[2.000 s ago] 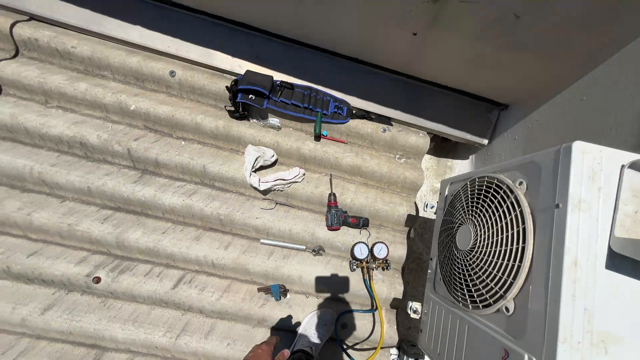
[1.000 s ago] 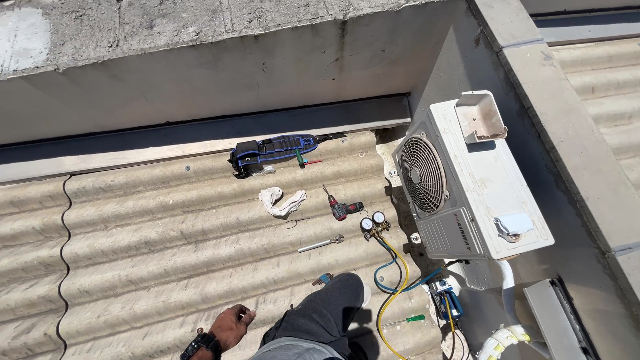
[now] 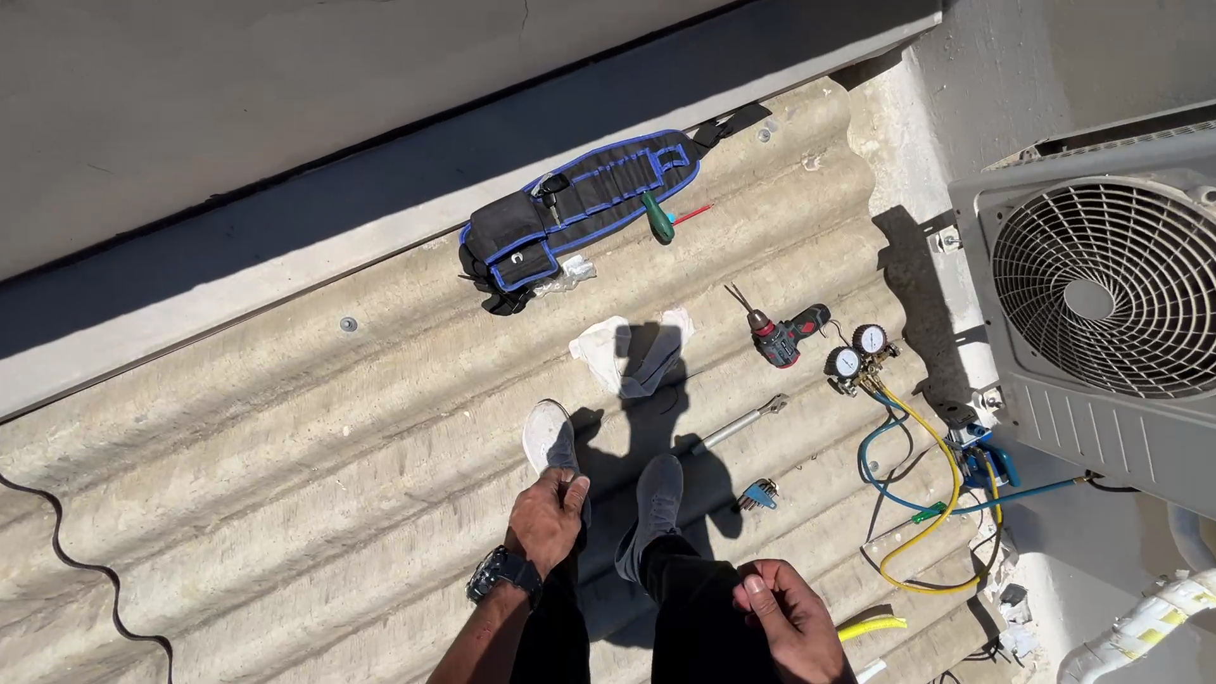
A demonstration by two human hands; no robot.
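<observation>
My left hand [image 3: 548, 521], with a black watch on its wrist, hangs above my shoes with fingers curled; nothing shows in it. Lower right, my right hand [image 3: 787, 613] is half curled in front of my dark trousers, thumb near the fingers; whether it pinches something small cannot be told. Ahead on the roof lie a white cloth [image 3: 632, 351], a cordless drill [image 3: 781, 334], an adjustable wrench [image 3: 739, 425] and a hex key set [image 3: 758, 494]. A black and blue tool belt [image 3: 579, 211] lies farther up, a green-handled screwdriver [image 3: 657, 218] at its edge.
Corrugated roofing sheets [image 3: 285, 475] form the ground, with a low wall [image 3: 237, 114] beyond. At right stand an outdoor air-conditioning unit [image 3: 1092, 304] and a gauge manifold [image 3: 857, 356] with yellow and blue hoses. A wrapped white pipe [image 3: 1140, 622] runs at lower right.
The view has swung back from the wider scene on the right. Both hands now show in front of me; one second ago only the watch-wearing hand was visible, low in the frame with its fingers spread.
</observation>
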